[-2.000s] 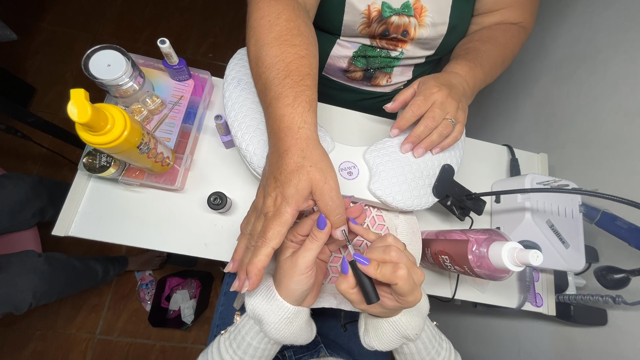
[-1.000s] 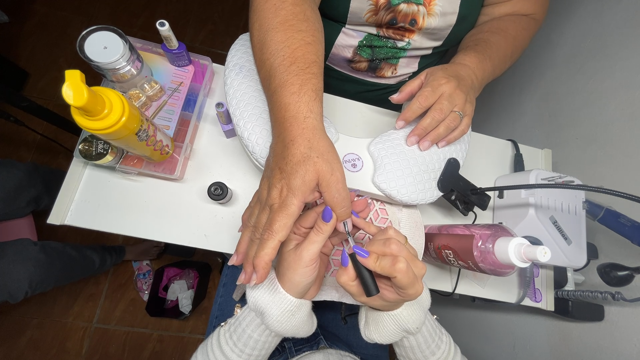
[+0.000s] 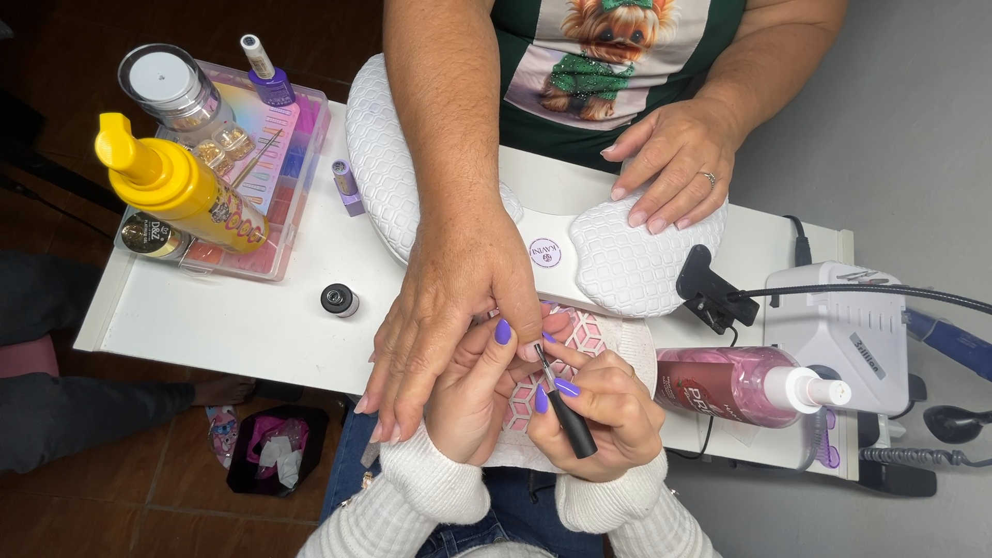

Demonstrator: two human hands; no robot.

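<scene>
My right hand [image 3: 608,407] grips the black cap handle of a nail polish brush [image 3: 572,422], its bristles at the thumbnail of another person's hand [image 3: 473,271]. My left hand [image 3: 473,387] is under that hand and holds its thumb between my thumb and fingers; some of my fingers are hidden. The polish bottle [image 3: 339,300] stands uncapped on the white table, left of the hands. The person's other hand [image 3: 682,163] rests on a white padded armrest [image 3: 647,256]. Beneath my hands lies a towel with a pink and white pattern [image 3: 581,333].
At left, a plastic case [image 3: 310,155] carries a yellow pump bottle [image 3: 186,194], jars and a purple polish bottle [image 3: 271,81]. A small lilac bottle [image 3: 346,186] is near the armrest. At right are a pink liquid bottle [image 3: 728,384], a black clamp [image 3: 709,294] and a white device [image 3: 837,333].
The brush tip has shifted slightly over the person's thumbnail. Both of my hands keep nearly the same hold.
</scene>
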